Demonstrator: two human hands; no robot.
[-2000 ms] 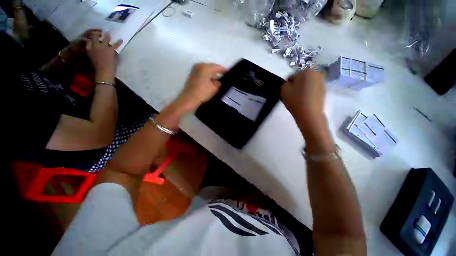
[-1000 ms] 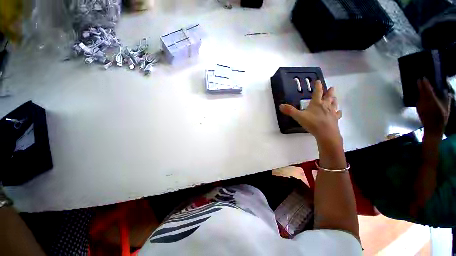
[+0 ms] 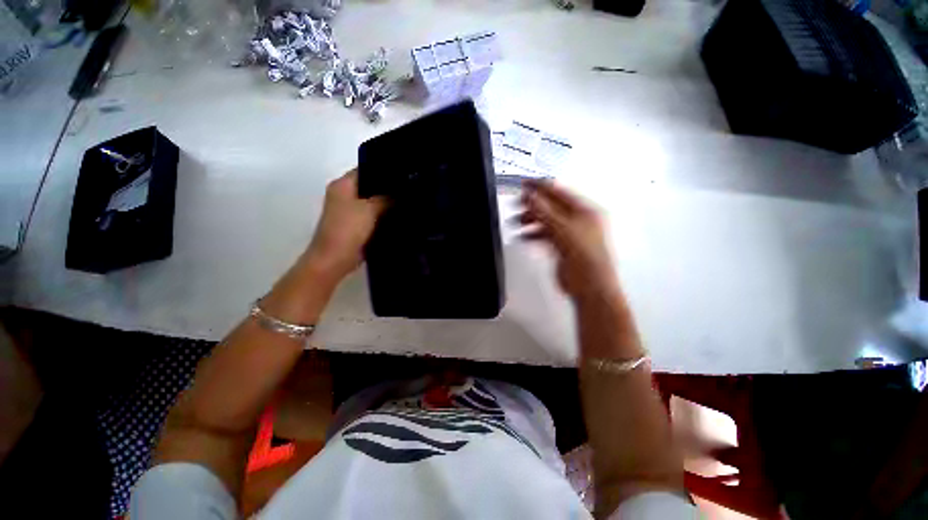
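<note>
A black tray (image 3: pixel 436 218) is held up over the table in front of me, its dark face towards me. My left hand (image 3: pixel 351 215) is shut on its left edge. My right hand (image 3: pixel 566 225) is just right of the tray and apart from it, blurred, fingers bent; I cannot tell whether it holds anything. A low, loose stack of white leaflets (image 3: pixel 535 148) lies behind, partly hidden by the tray. A taller leaflet stack (image 3: pixel 454 67) stands further back.
A black tray with a leaflet and a cable (image 3: pixel 120 200) lies at the left. A white cable pile (image 3: pixel 324 59) is at the far side. A big stack of black trays (image 3: pixel 810 76) stands at the back right. A thin flat black thing (image 3: pixel 99 61) lies far left.
The view has turned back left. The tray with earbuds, lying at the right under my right hand, is no longer there. My left hand has come in, holding a raised tray.
</note>
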